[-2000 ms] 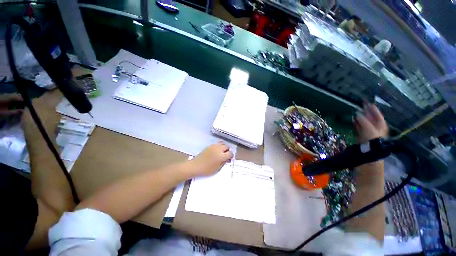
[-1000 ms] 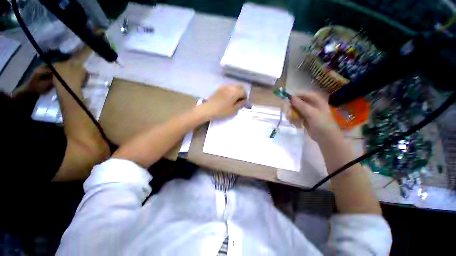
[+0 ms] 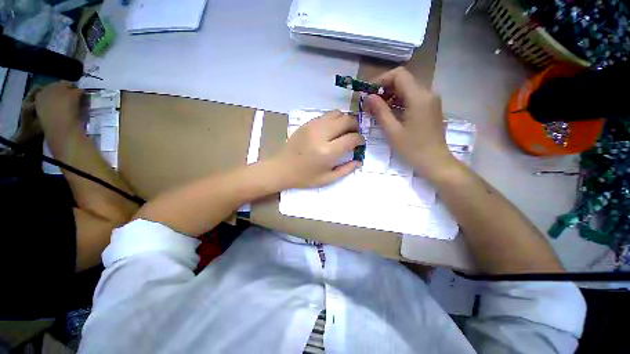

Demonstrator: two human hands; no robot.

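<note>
A white plastic housing [image 3: 345, 197] lies inner side up on the brown cardboard in front of me. My right hand [image 3: 409, 114] holds a green circuit board [image 3: 356, 85] between thumb and fingers above the housing's far edge. Short wires run down from it to a second smaller green board [image 3: 359, 153]. My left hand [image 3: 323, 150] has its fingertips on this smaller board over the housing. Whether the small board touches the housing is hidden by the fingers.
A stack of white housings [image 3: 359, 24] stands beyond. At right are an orange screw dish [image 3: 552, 135], a black screwdriver [image 3: 584, 93], a wicker basket [image 3: 528, 34] and a heap of boards [image 3: 601, 187]. At left, a neighbour's hand [image 3: 59, 107] and screwdriver [image 3: 41, 59].
The view has tilted down and closer. My right hand has brought the wired boards left over the housing. My left hand has come onto the smaller board.
</note>
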